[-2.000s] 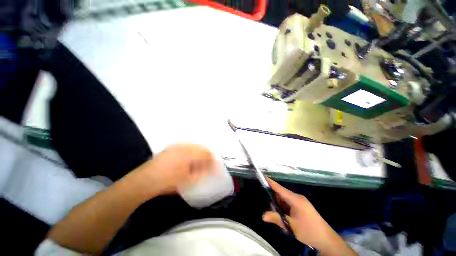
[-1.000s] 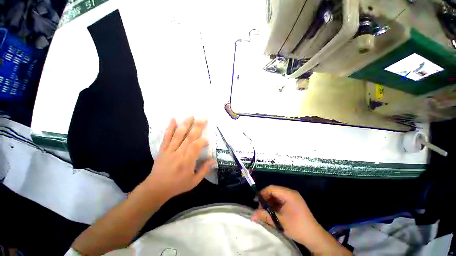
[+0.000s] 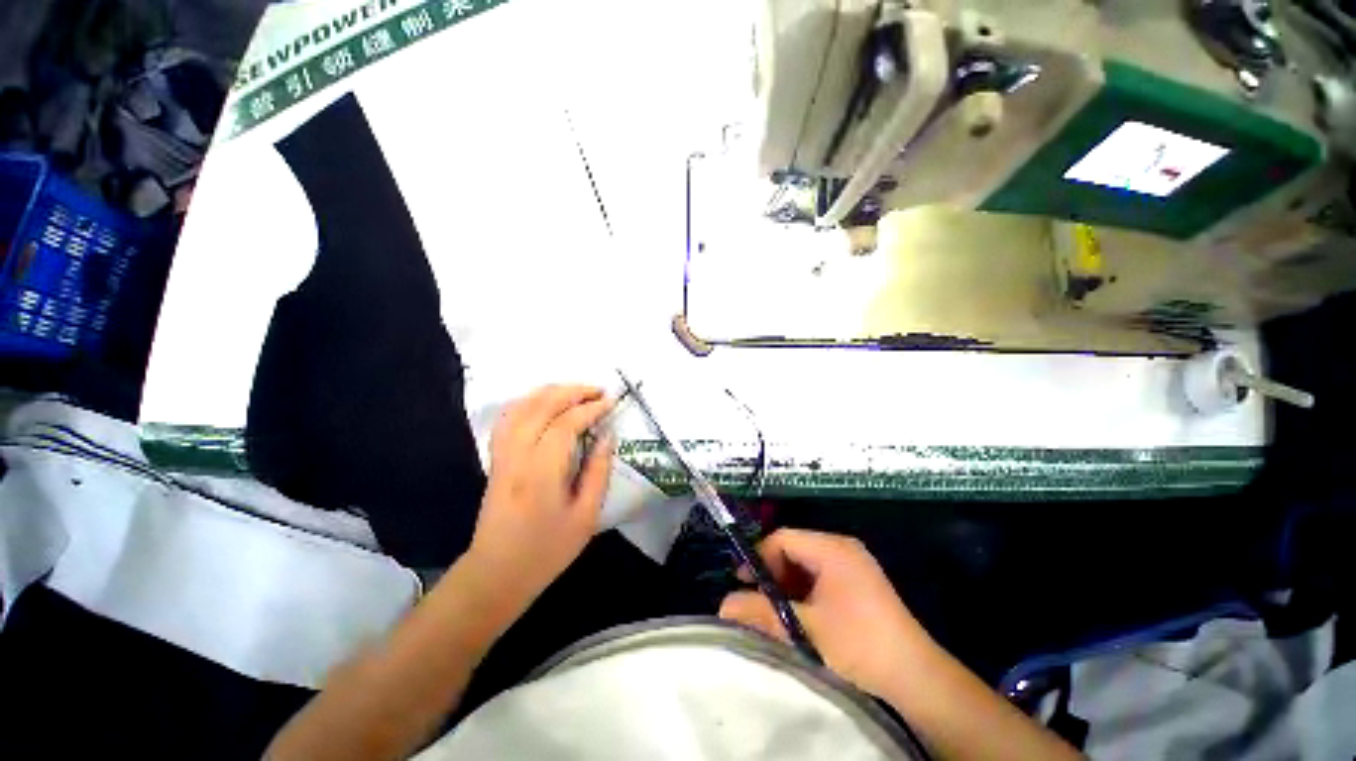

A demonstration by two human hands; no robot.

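A black cut panel [image 3: 365, 327] lies at the left on the white table, its lower end over the front edge. A white fabric piece [image 3: 650, 520] lies beside it and hangs over the edge; its outline on the table is hard to see. My left hand [image 3: 543, 461] is at this fabric near the edge, thumb and fingertips close together, seemingly pinching it. My right hand [image 3: 825, 602] holds scissors [image 3: 711, 503] by the black handles; the blades point up and left, the tips just right of my left fingertips. The blades look closed.
The sewing machine [image 3: 1026, 134] stands at the upper right, its bed below. A small white spool with a stick [image 3: 1215, 384] is at the right. A blue crate [image 3: 63, 260] is at the far left. White and black fabric [image 3: 223, 550] lies at the lower left. A blue-rimmed bin [image 3: 1190, 677] is at the lower right.
My left hand went from gripping the white fabric, to flat on the table, to fingertips drawn together near the scissor tips. The scissors stay in my right hand. The view has shifted.
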